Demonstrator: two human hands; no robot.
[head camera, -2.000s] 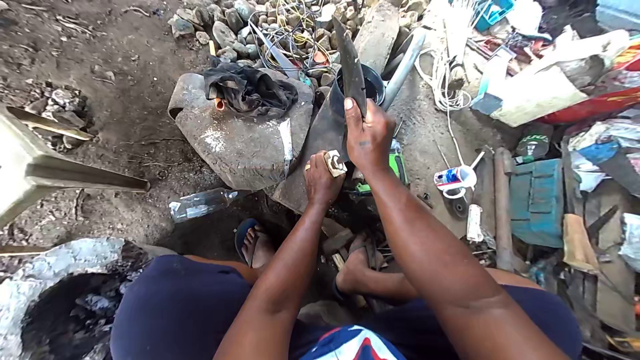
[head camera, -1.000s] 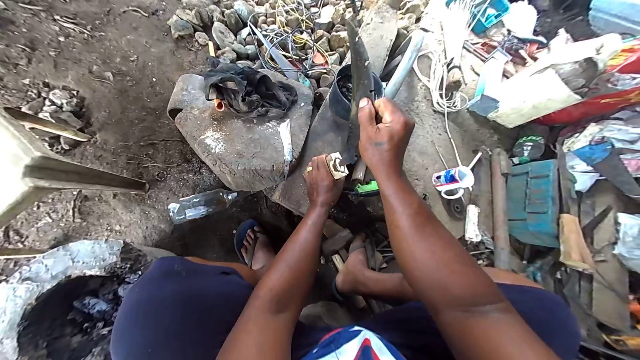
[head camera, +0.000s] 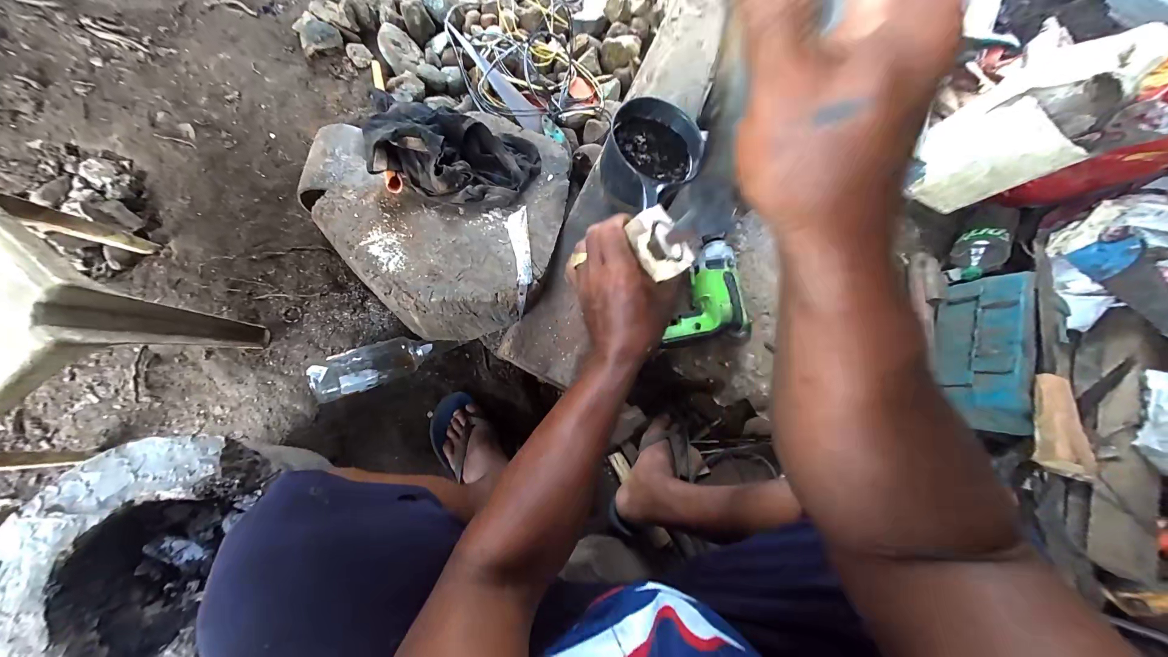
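My left hand (head camera: 622, 290) grips a pale block (head camera: 659, 245), perhaps wood, with a dark patch on its end face. My raised right hand (head camera: 844, 119) is large and blurred near the camera. A dark blurred blade (head camera: 716, 173) shows along its left side and reaches down toward the block; the handle is hidden by the hand. Just beyond the block stands a dark cup (head camera: 625, 164) holding black material, on a worn board. Below and right of the block lies a green and black power tool (head camera: 716, 306), partly covered by my left hand.
A dark cloth (head camera: 452, 155) lies on a stone slab (head camera: 429, 246) to the left. Near my feet is a clear plastic bottle (head camera: 370, 368). Stones and tangled wires lie beyond. At right are a teal case (head camera: 985, 351) and mixed scrap. A pale chair leg (head camera: 155, 315) juts in from the left.
My right hand has risen toward the camera with the blade, which stood upright above the block before. My left hand has stayed around the block. More of the green tool shows.
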